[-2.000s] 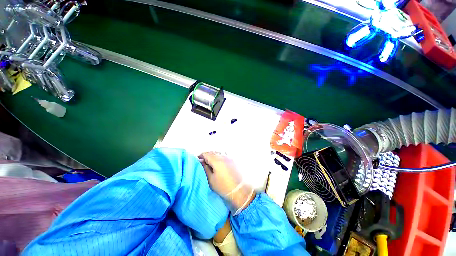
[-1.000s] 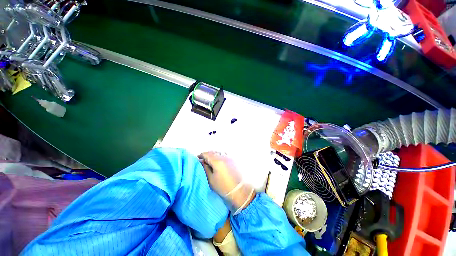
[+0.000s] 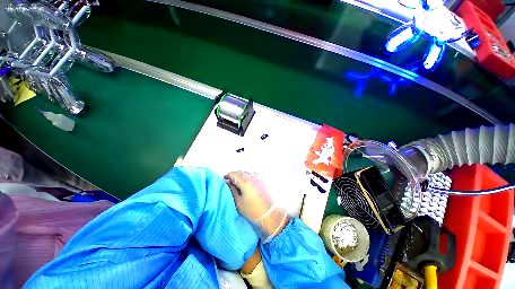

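My right hand (image 3: 254, 200), in a pale translucent glove, lies over the white sheet (image 3: 282, 149) against my bent left sleeve. Its fingers are bunched and partly hidden; a small dark spot shows near the fingertips, and I cannot tell if it is held. My left hand (image 3: 257, 275) shows only in part, pale-covered, at the bottom edge below my right sleeve; its fingers are hidden. On the sheet are a solder wire reel (image 3: 232, 111) in a black holder, small black parts (image 3: 264, 136) and a red bag (image 3: 326, 151) with white pieces on it.
Clear tube figures (image 3: 48, 53) stand upper left near a dropper bottle (image 3: 58, 120). A blue-lit figure (image 3: 426, 28) is upper right. At right are a ribbed hose (image 3: 466, 148), a black fan unit (image 3: 372, 197), a round dish (image 3: 327, 230), a yellow-handled tool (image 3: 431, 276) and a divided red bin (image 3: 480, 226).
My hands and sleeves have barely moved. The blue-lit figure has shifted slightly left. The pink-sleeved person at the lower left has moved a little.
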